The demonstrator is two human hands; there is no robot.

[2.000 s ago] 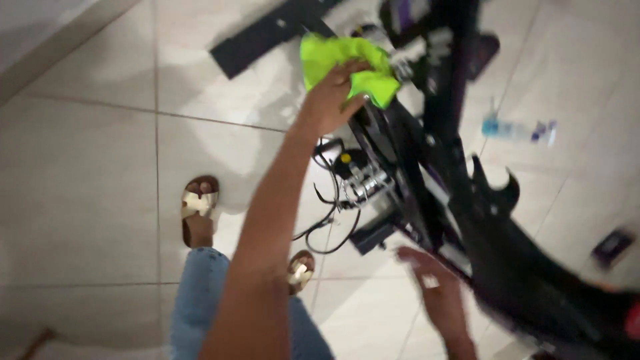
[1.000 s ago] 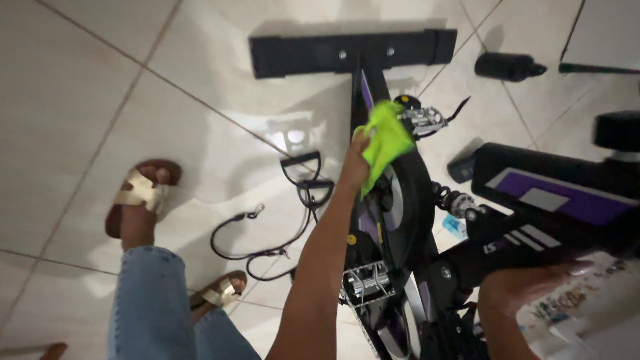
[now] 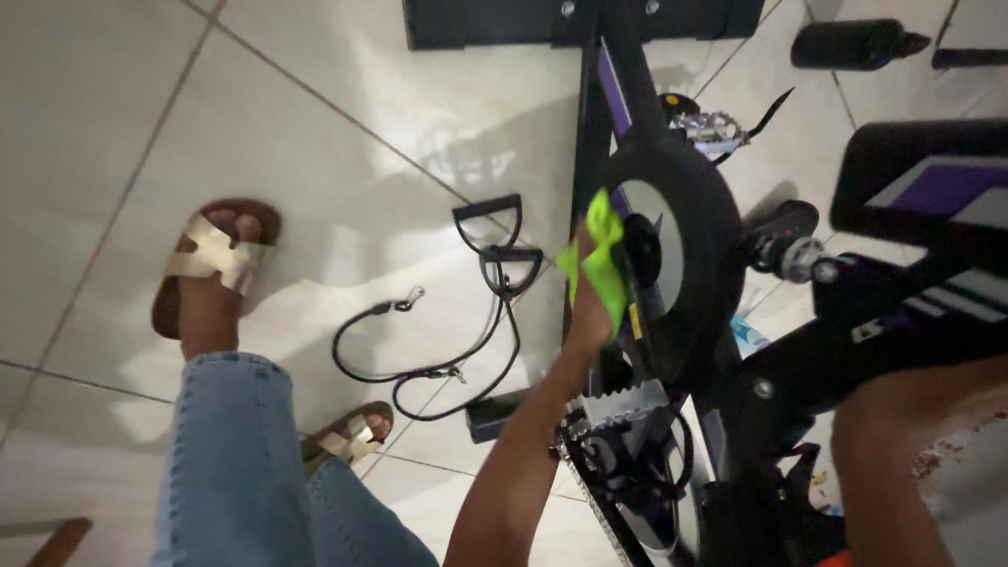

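Note:
My left hand (image 3: 587,291) is closed around a bright green cloth (image 3: 605,264), which lies against the side of the exercise bike (image 3: 697,260) beside its round flywheel cover. Below that forearm is a metal pedal with a toothed edge (image 3: 622,405). At the right, my right hand (image 3: 906,398) is bent against the bike's black frame. It is blurred and its fingers run towards the picture's edge, so its grip is unclear. The bike's second pedal (image 3: 713,130) shows beyond the flywheel cover.
Black resistance cords (image 3: 425,370) with two handles (image 3: 488,209) lie on the tiled floor left of the bike. A black bottle (image 3: 846,45) lies at the upper right. The bike's wide black foot bar (image 3: 504,24) crosses the top. My sandalled feet (image 3: 224,260) stand at the left.
My left hand has moved down along the bike's side with the green cloth, from near the upper bar to beside the flywheel cover. The view has shifted closer.

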